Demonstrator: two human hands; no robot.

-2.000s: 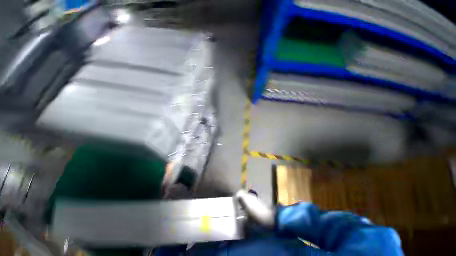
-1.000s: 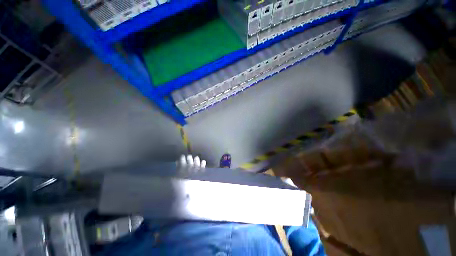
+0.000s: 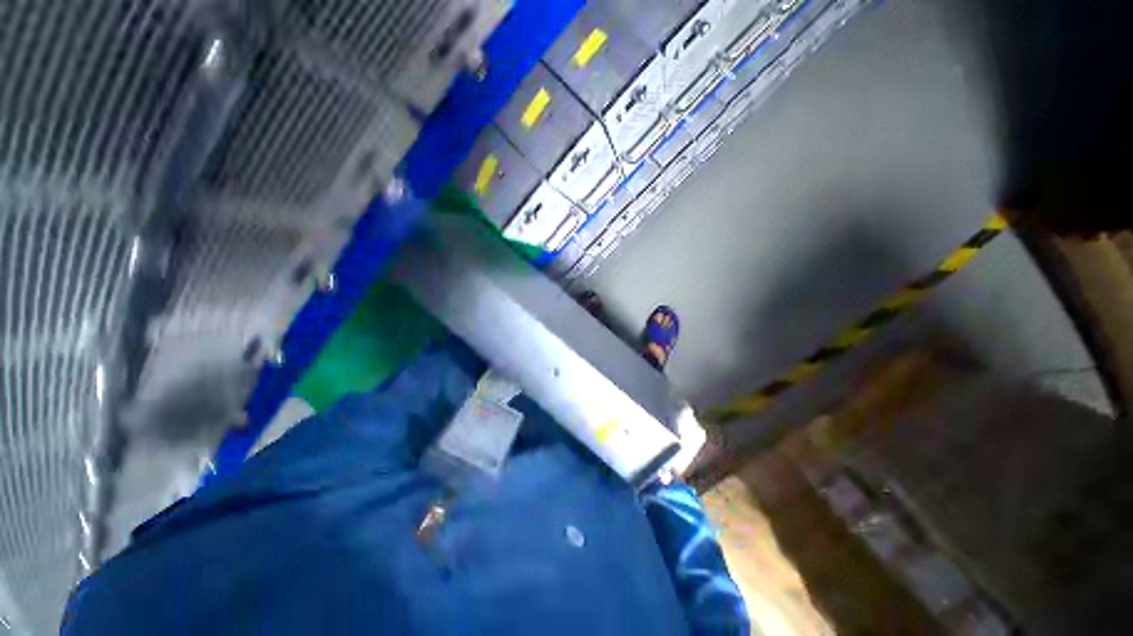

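Observation:
A long silver-grey chassis (image 3: 547, 354) with a small yellow label runs diagonally in front of my chest. Its far end lies over the green mat (image 3: 373, 336) of the blue rack shelf; whether it touches the mat I cannot tell. My right hand (image 3: 687, 441), in a white glove, is at the near end of the chassis and grips it there. My left hand is not visible. Beside the far end, several grey units (image 3: 578, 106) with yellow labels stand in a row on the shelf.
A blue rack beam (image 3: 360, 249) runs close by on the left, with perforated metal end panels (image 3: 249, 249) beside it. Yellow-black tape (image 3: 870, 326) crosses the grey floor. Brown pallets or cartons are at the lower right. A foot shows below the chassis.
The rack is now much closer. The chassis has turned from crosswise to diagonal, its far end now at the green shelf. My left glove's fingers, seen earlier at its far edge, are out of sight.

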